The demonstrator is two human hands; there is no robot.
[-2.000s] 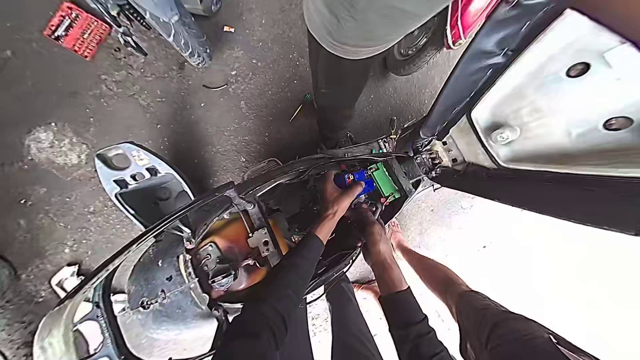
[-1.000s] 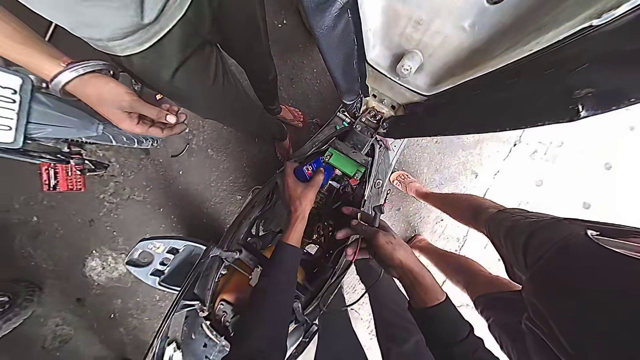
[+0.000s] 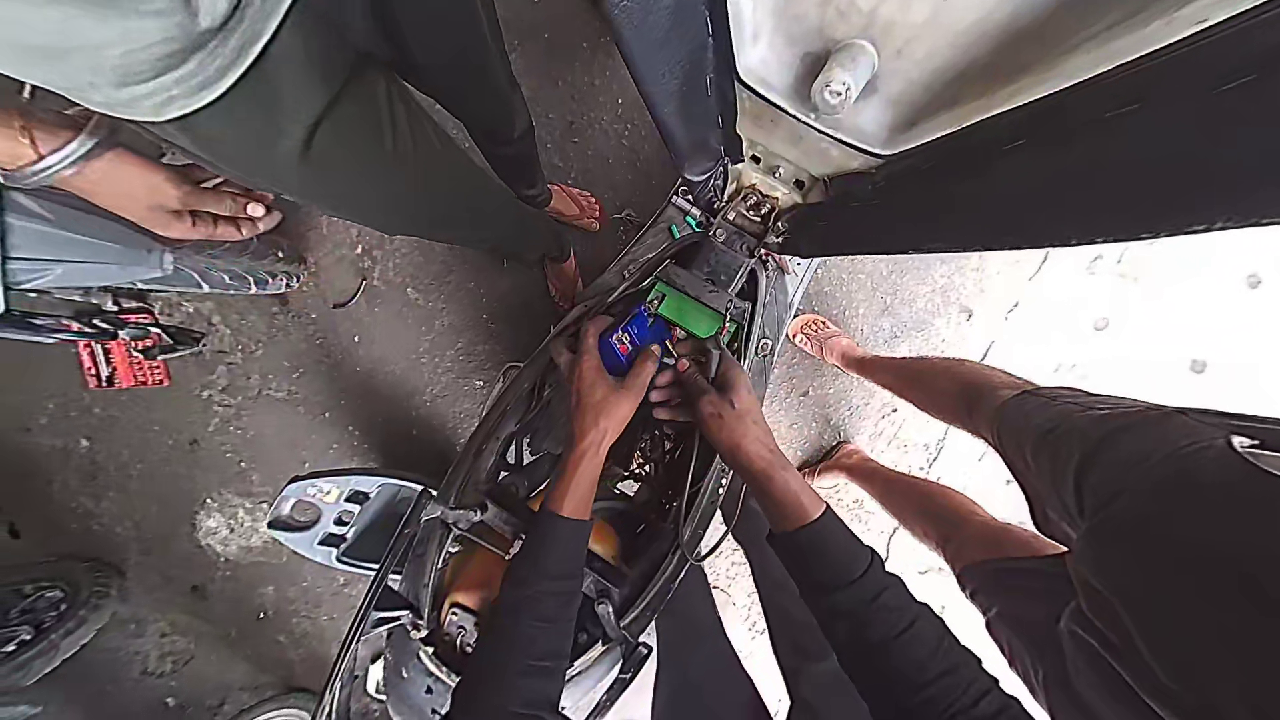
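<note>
A blue can [image 3: 630, 338] with printing on it is gripped in my left hand [image 3: 605, 385], beside a green-topped battery [image 3: 690, 309] in the open frame of a scooter [image 3: 463, 470]. My right hand [image 3: 722, 405] is close against the can's right end, its fingers bent around a small thin part that I cannot make out. Below both hands lie dark wiring and the engine bay, with an orange-brown tank [image 3: 478, 578] toward the rear. My forearms hide part of the bay.
The raised seat's pale underside [image 3: 930, 70] stands at the upper right. People stand on both sides, one hand [image 3: 165, 200] at left. A grey plastic cover [image 3: 345, 515], a red tool set [image 3: 125, 360] and a wheel [image 3: 50, 615] are on the left.
My right hand has come up from lower right to meet the can in my left hand. The view has swung since the oldest frame.
</note>
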